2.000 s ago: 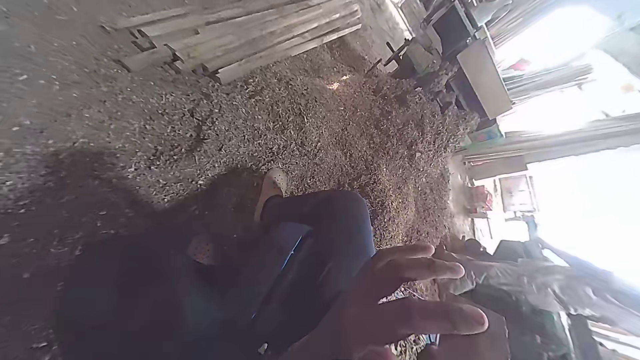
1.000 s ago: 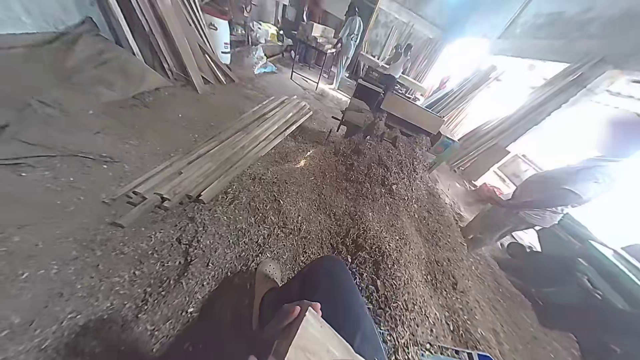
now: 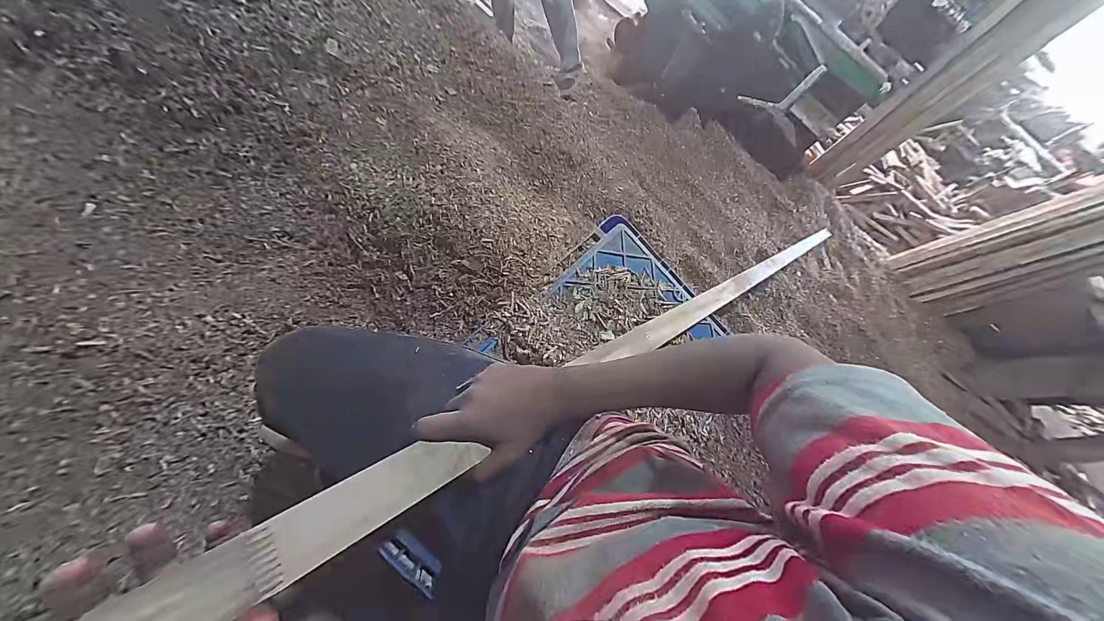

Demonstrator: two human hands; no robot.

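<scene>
A long, pale wooden strip [image 3: 371, 509] runs diagonally across the lap, from the lower left to the upper right. A jagged finger-joint line crosses it near the lower-left end. My right hand [image 3: 500, 418] is closed over the middle of the strip, above the dark trousers. At the lower left, the fingertips of my left hand [image 3: 151, 548] show along the strip's far edge, with the palm hidden beneath the wood. Beyond the knee, the strip's far part passes over a blue plastic crate [image 3: 668, 278], which holds wood shavings [image 3: 612, 297].
Wood shavings [image 3: 388, 207] cover the ground. A person's legs [image 3: 561, 34] are at the top, beside a dark green machine [image 3: 832, 78]. Stacked boards [image 3: 1009, 246] and a wooden post [image 3: 940, 90] stand at the right, with scrap wood [image 3: 914, 185] behind.
The view has swung far toward the crate. A hand with spread fingers showed two seconds ago, and a hand at a wooden piece's end one second ago; now both hands are on the long strip.
</scene>
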